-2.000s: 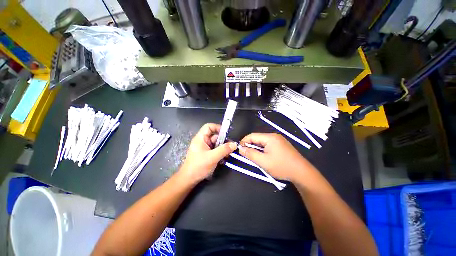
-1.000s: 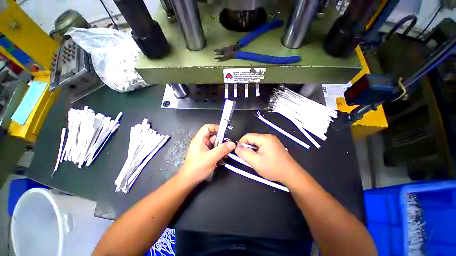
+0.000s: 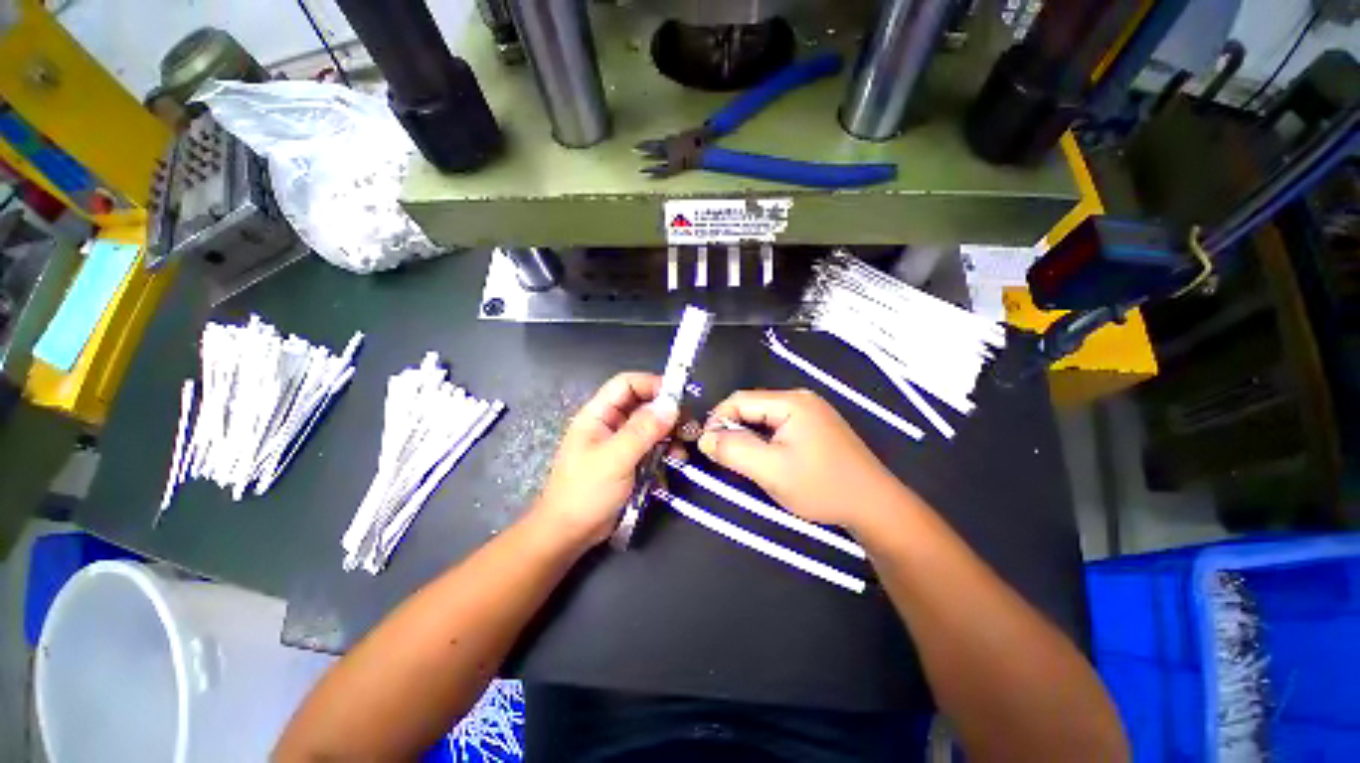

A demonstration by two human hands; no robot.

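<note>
My left hand point(image 3: 600, 455) grips a narrow silver-grey loading bar point(image 3: 685, 358), held tilted above the bench with its upper end pointing away from me. Two white leads point(image 3: 776, 553) run from the bar's lower part towards the lower right. My right hand point(image 3: 791, 455) is beside the bar, thumb and forefinger pinched on the end of a white lead, most of which is hidden by the hand. A fanned pile of white leads point(image 3: 910, 331) with dark tips lies at the right, with a few loose ones beside it.
Two bundles of white moulded leads point(image 3: 422, 465) lie at left. The green platen point(image 3: 552, 221) carries blue-handled nippers point(image 3: 791, 166). White strips show at the lower mould point(image 3: 597, 283). A plastic bag point(image 3: 351, 187) is back left, a white tub point(image 3: 112, 656) lower left, blue crates point(image 3: 1148, 641) lower right.
The bar has tilted slightly and my left fingers have shifted on it. The two leads at the bar now lie lower and more nearly parallel. My right hand stays close beside the bar.
</note>
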